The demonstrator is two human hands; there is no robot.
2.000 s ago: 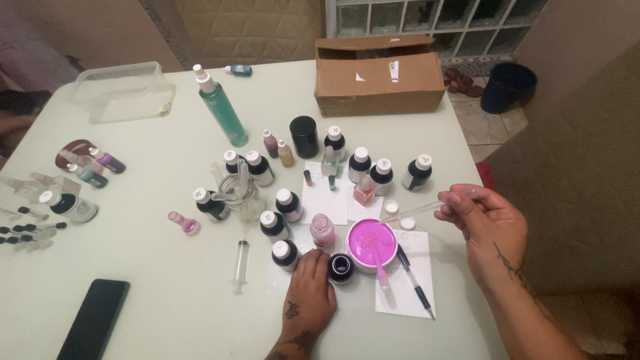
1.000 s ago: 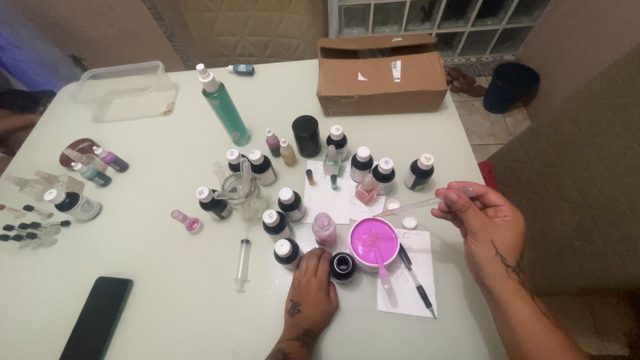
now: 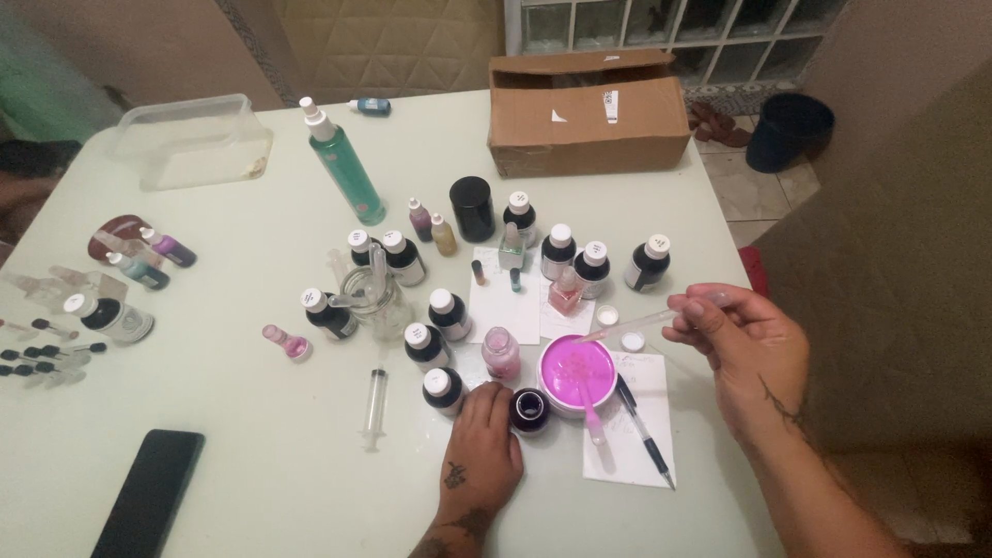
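My right hand [image 3: 732, 341] holds a clear plastic transfer pipette [image 3: 639, 319] at its bulb end, its tip over the rim of a white tub of bright pink liquid [image 3: 570, 368]. A pink-coated spatula [image 3: 592, 418] leans in the tub, its handle out over the near rim. My left hand [image 3: 487, 442] rests on the table, its fingers beside an uncapped dark bottle [image 3: 530, 411]; whether it grips the bottle I cannot tell. Behind these stands an open glass bottle with pink contents [image 3: 501, 355]. A black pen [image 3: 647, 434] lies on a written paper [image 3: 659, 387] right of the tub.
Several white-capped dark bottles [image 3: 448, 314] surround a glass jar of pipettes [image 3: 380, 310]. A syringe [image 3: 375, 407] and a phone [image 3: 147, 496] lie to the left. Farther back stand a green spray bottle [image 3: 347, 174], a black jar [image 3: 472, 209], a cardboard box [image 3: 589, 128] and a clear plastic container [image 3: 194, 147].
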